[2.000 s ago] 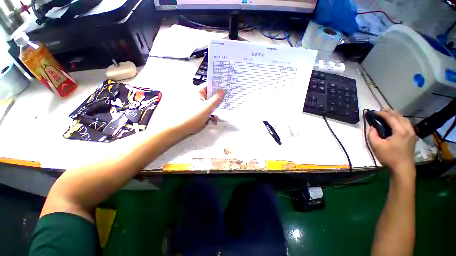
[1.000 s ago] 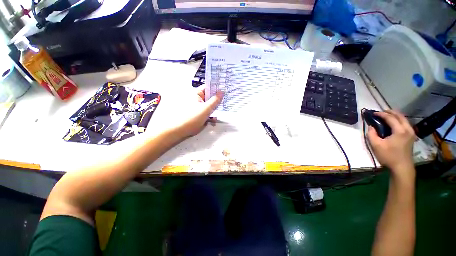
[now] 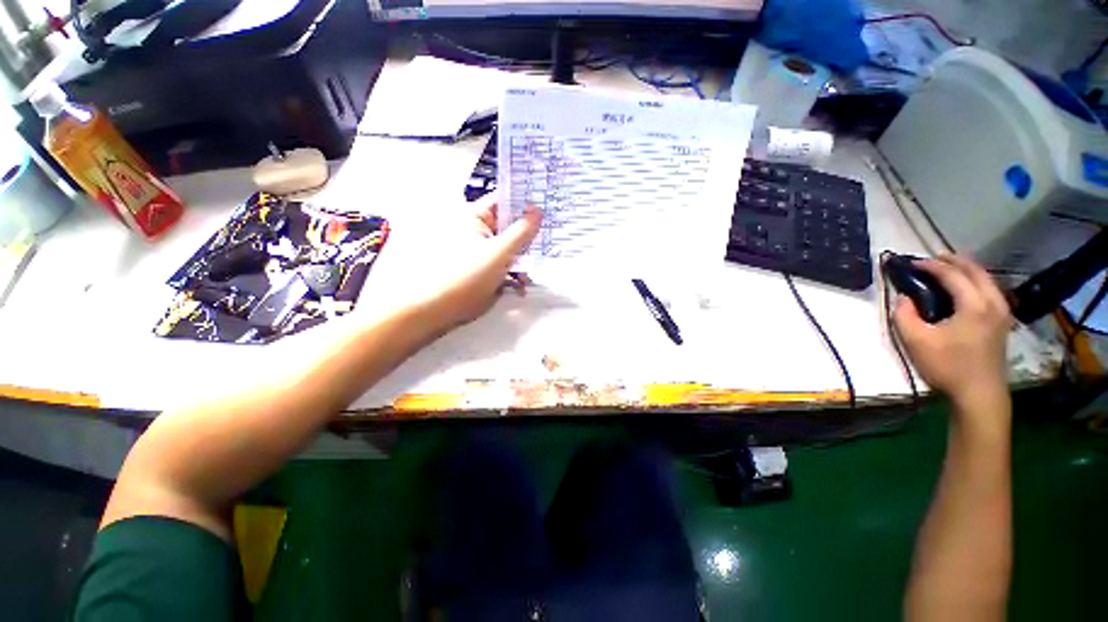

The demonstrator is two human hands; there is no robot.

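Note:
A white printed form (image 3: 626, 182) with a ruled table is held up over the keyboard. My left hand (image 3: 486, 261) grips its lower left edge, thumb on the front and fingers behind. The black keyboard (image 3: 802, 225) shows its number pad to the right of the form; its middle is hidden behind the sheet. My right hand (image 3: 957, 322) rests over the black corded mouse (image 3: 920, 289) at the desk's right. A black pen (image 3: 657, 311) lies loose on the desk below the form.
A patterned black pouch or mat (image 3: 277, 270), orange drink bottle (image 3: 116, 170) and black printer (image 3: 231, 97) are at left. The monitor (image 3: 563, 55) stands behind. A label printer (image 3: 990, 158), white roll (image 3: 800, 142) and blue plastic bag (image 3: 814, 27) are at right. The desk edge (image 3: 583, 395) is chipped.
The form has shifted slightly upward in the picture, with a small shift of the whole view. My left hand still holds it, and my right hand is still on the mouse.

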